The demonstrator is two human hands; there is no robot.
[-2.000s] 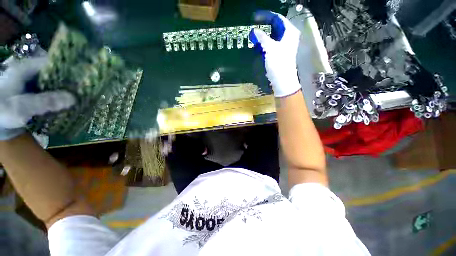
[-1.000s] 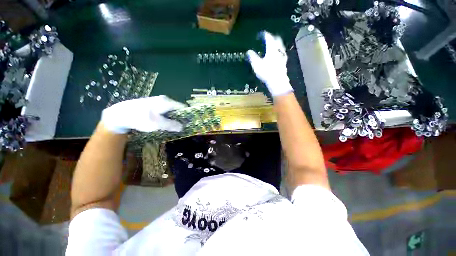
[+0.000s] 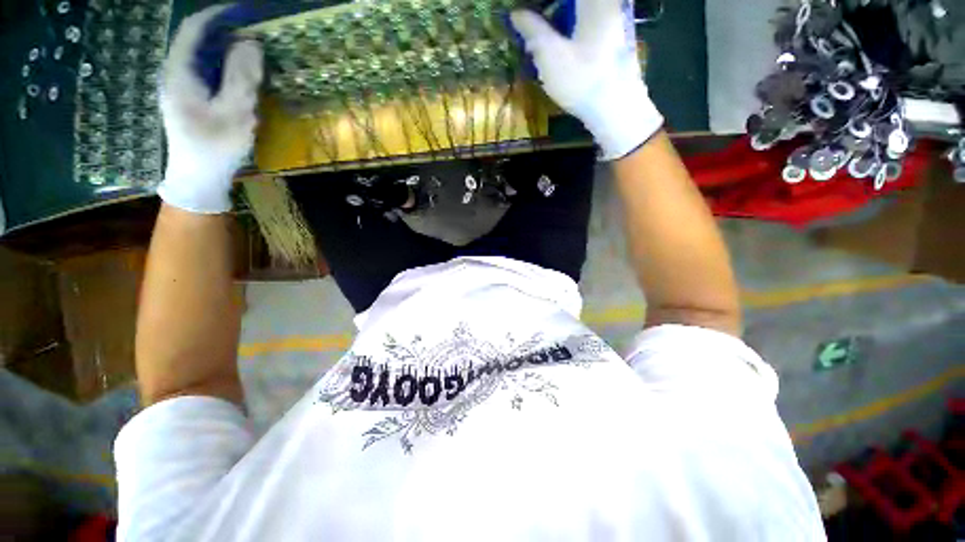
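Note:
A green panel of repeated small circuit boards (image 3: 392,48) is held level over the yellow board (image 3: 407,129) at the bench edge. My left hand (image 3: 212,111), in a white glove with blue palm, grips its left end. My right hand (image 3: 593,74), gloved alike, is at its right end with the fingers bent around it, partly cut off by the top edge. Thin dark wires hang from the panel's near side, with silver-white discs (image 3: 471,188) dangling over my lap. Another panel (image 3: 122,90) lies on the green bench at the left.
A heap of wired boards with silver discs (image 3: 836,101) hangs over the bench edge at the right, by a white tray (image 3: 741,64). Red cloth (image 3: 762,185) lies below it. Pale sticks (image 3: 277,222) and brown cartons (image 3: 116,318) are below the bench at left.
The view has tilted down. My left hand has brought the panel from the left to above the yellow board. My right hand has moved from the thin board strip to the panel's right end.

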